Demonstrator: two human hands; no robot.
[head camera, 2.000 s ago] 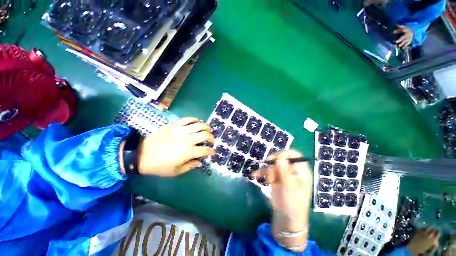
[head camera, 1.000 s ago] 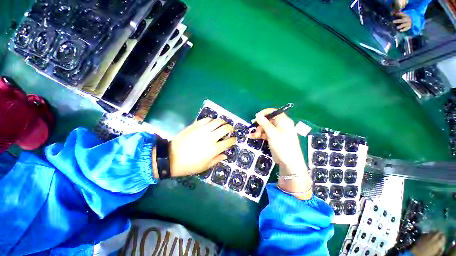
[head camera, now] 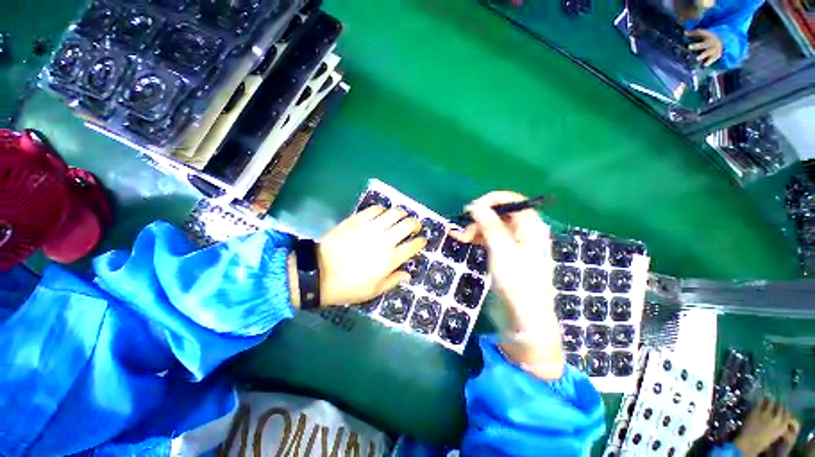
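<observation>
A white carrier sheet [head camera: 474, 312] with rows of black moulded parts [head camera: 424, 314] lies tilted on the green bench in front of me. My left hand [head camera: 362, 259] lies flat on its left part, fingers spread over several parts and covering them. My right hand [head camera: 514, 254] holds a thin dark pen-like tool [head camera: 518, 206] over the upper right part of the sheet. The tool's tip is at the parts near my fingers; whether it touches one I cannot tell. A pale sheet with tiny dots [head camera: 214, 220] lies partly under my left forearm.
A second loaded sheet [head camera: 597, 308] lies right of my right hand. Blister trays [head camera: 170, 71] are stacked at the upper left, above a red fan [head camera: 54, 201]. White dotted sheets [head camera: 666, 393] and a metal bar [head camera: 742, 296] are at the right. Other people's hands show at both right corners.
Since the oldest frame, my right hand has moved from the sheet's lower right edge up to its upper rows. My left hand has moved further onto the sheet. The view has shifted somewhat.
</observation>
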